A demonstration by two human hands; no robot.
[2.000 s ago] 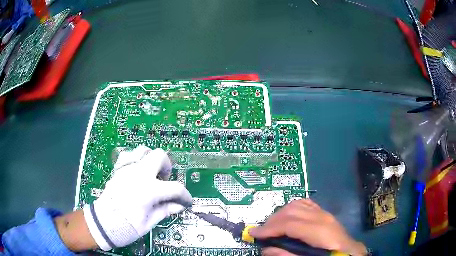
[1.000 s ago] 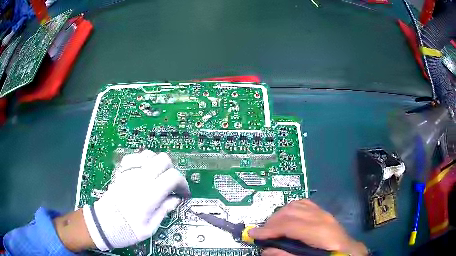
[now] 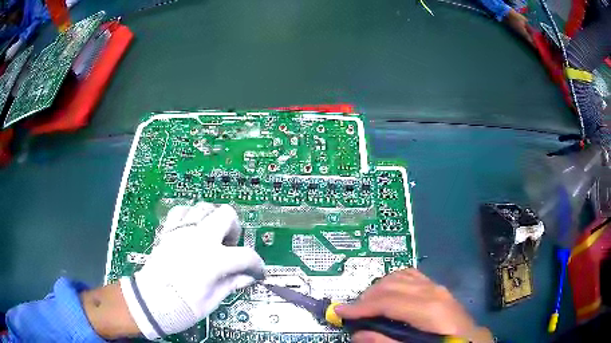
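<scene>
A large green circuit board (image 3: pixel 268 154) with a white outline and silvery lower areas lies in front of me. My left hand (image 3: pixel 194 271), in a white glove, is over its lower left with fingers pinched together; solder wire cannot be made out between them. My bare right hand (image 3: pixel 409 308) grips a soldering iron (image 3: pixel 298 298) with a black and yellow handle. Its dark tip points left to the board, close to my gloved fingertips.
A soldering iron stand (image 3: pixel 512 254) is right of the board, then a blue stick with a yellow end (image 3: pixel 561 285) and a red item (image 3: pixel 589 275). Another board (image 3: pixel 53 74) rests on a red support (image 3: pixel 94 94) at upper left. Another person's hand (image 3: pixel 519 25) shows at upper right.
The board and items at upper left appear shifted slightly right. My gloved hand has moved slightly right, its fingertips closer to the iron's tip. A person's arm has appeared at upper right.
</scene>
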